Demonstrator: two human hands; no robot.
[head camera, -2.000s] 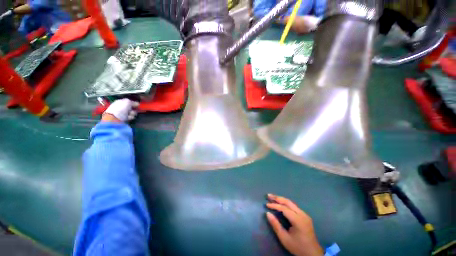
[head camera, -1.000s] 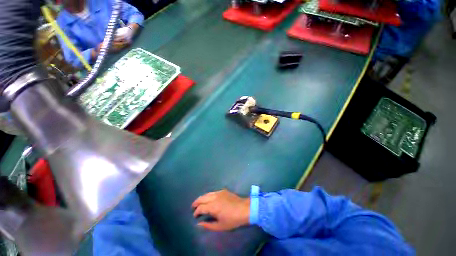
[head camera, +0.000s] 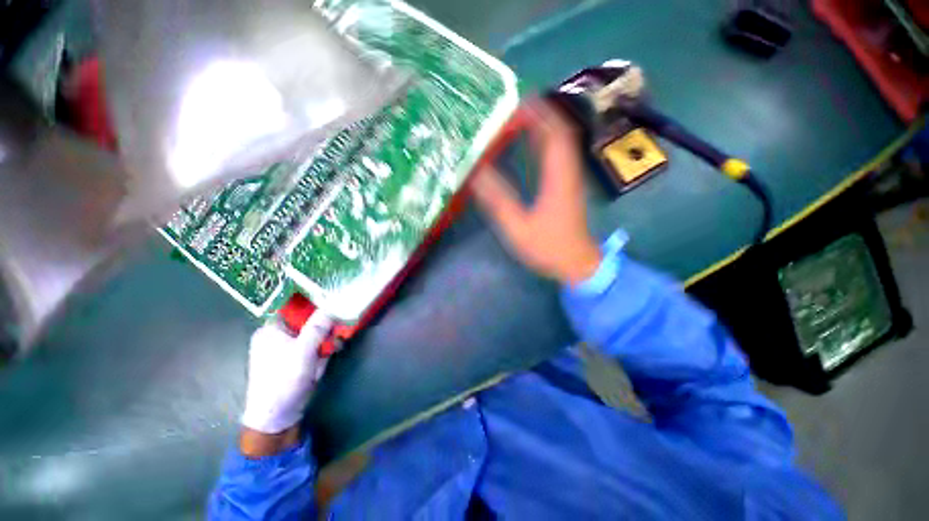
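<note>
A large green circuit board (head camera: 407, 193) with white edges lies on a red carrier (head camera: 418, 254), which shows along the board's near right edge. My gloved left hand (head camera: 285, 371) grips the carrier's red corner at the board's near end. My bare right hand (head camera: 535, 188) is blurred at the board's right edge, thumb and fingers spread apart; whether it touches the edge is unclear. A translucent hood covers the board's upper left part.
Fume hood mouth (head camera: 234, 112) at upper left, with another hood (head camera: 51, 224) beside it. Iron stand with yellow sponge (head camera: 634, 160) and a soldering iron (head camera: 688, 139) right of the board. Black block (head camera: 759, 31) beyond. Lower board (head camera: 837, 295) in a black frame below the bench edge.
The board on its red carrier is now in front of me, under the hoods. My gloved left hand shows again, at the carrier's corner. My right hand has moved up from the mat to the board's edge.
</note>
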